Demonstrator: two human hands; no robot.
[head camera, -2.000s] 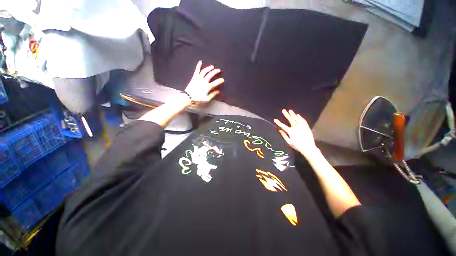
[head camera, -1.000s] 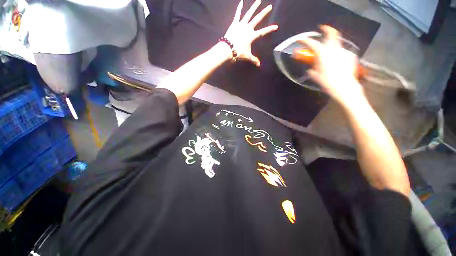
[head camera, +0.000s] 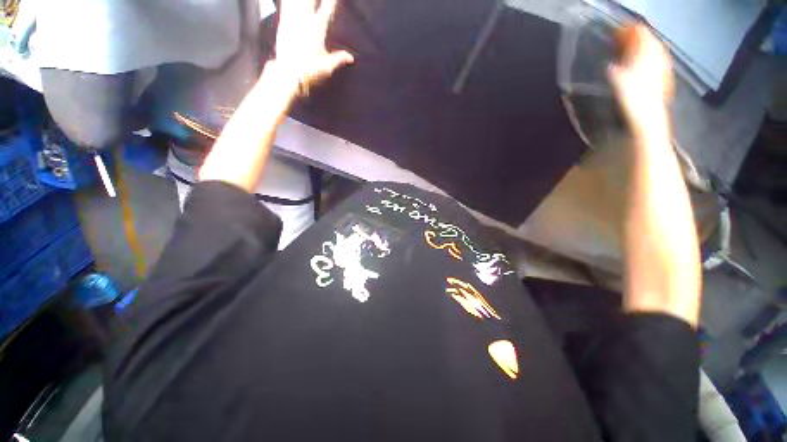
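Note:
A black garment panel (head camera: 440, 121) lies flat, dark side up, on the ironing table (head camera: 595, 203), with a thin seam or dart line near its upper middle. My left hand (head camera: 304, 43) is on the panel's upper left part, thumb spread, its fingertips cut off by the top edge. My right hand (head camera: 643, 82) is closed around the orange handle of the steam iron (head camera: 580, 78). The iron is blurred and sits over the panel's right edge. I cannot tell whether its sole touches the cloth.
Pale cloth (head camera: 138, 34) hangs at the upper left over a grey padded form (head camera: 95, 108). Blue plastic crates (head camera: 43, 233) stand at the lower left. White papers (head camera: 690, 34) lie at the upper right. The iron's hose (head camera: 690, 168) runs down behind my right forearm.
My right hand went from lying bare on the panel to holding the iron, then moved it right to the panel's edge. My left hand moved up, then left.

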